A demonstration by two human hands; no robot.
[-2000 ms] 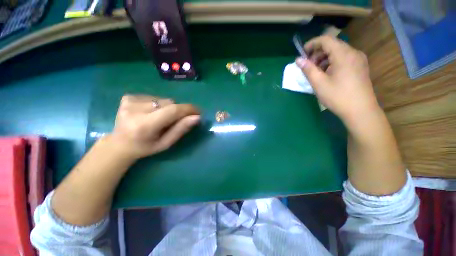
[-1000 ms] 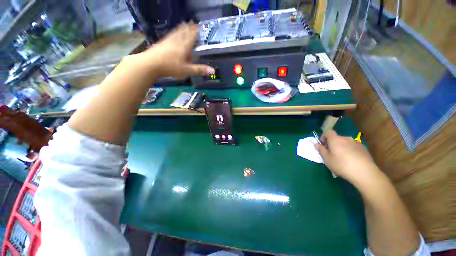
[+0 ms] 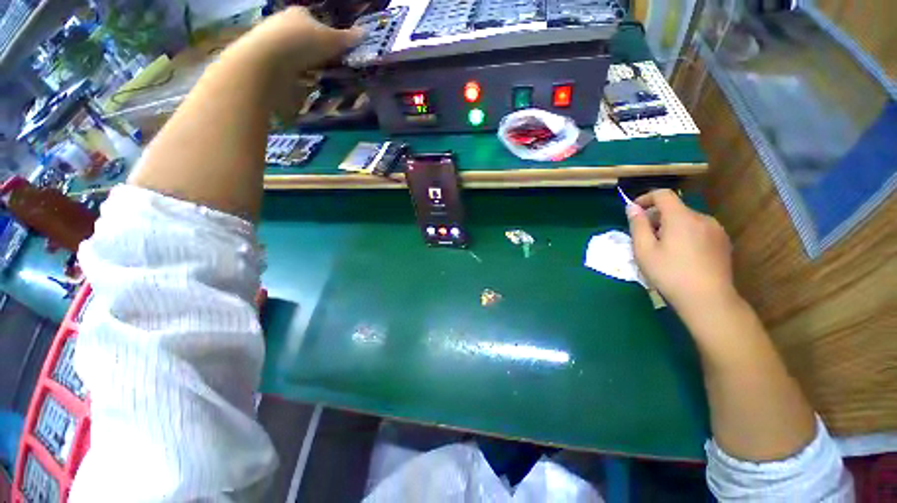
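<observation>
My left hand (image 3: 300, 37) reaches up to the left end of the heating plate. Its fingertips are at a grey slotted metal frame (image 3: 376, 37); whether they grip it cannot be told. More slotted frames (image 3: 492, 18) lie across the plate's top. My right hand (image 3: 684, 246) is above the white wipe at the right and holds thin tweezers (image 3: 625, 195) between thumb and finger, tip pointing up and left. Small coppery parts (image 3: 490, 297) and a whitish cluster (image 3: 518, 237) lie on the green mat (image 3: 393, 314).
The dark heating plate box (image 3: 448, 98) stands on the shelf with lit lights. A round bag of red items (image 3: 536, 135) is before it. A smartphone (image 3: 436, 199) leans on the shelf edge. A white wipe (image 3: 612, 257) lies at right. A red tray (image 3: 59, 393) is at lower left.
The view has tilted up from the mat to the shelf. My left hand went from the mat to the heating plate's front, then up to its top left. My right hand still holds the tweezers.
</observation>
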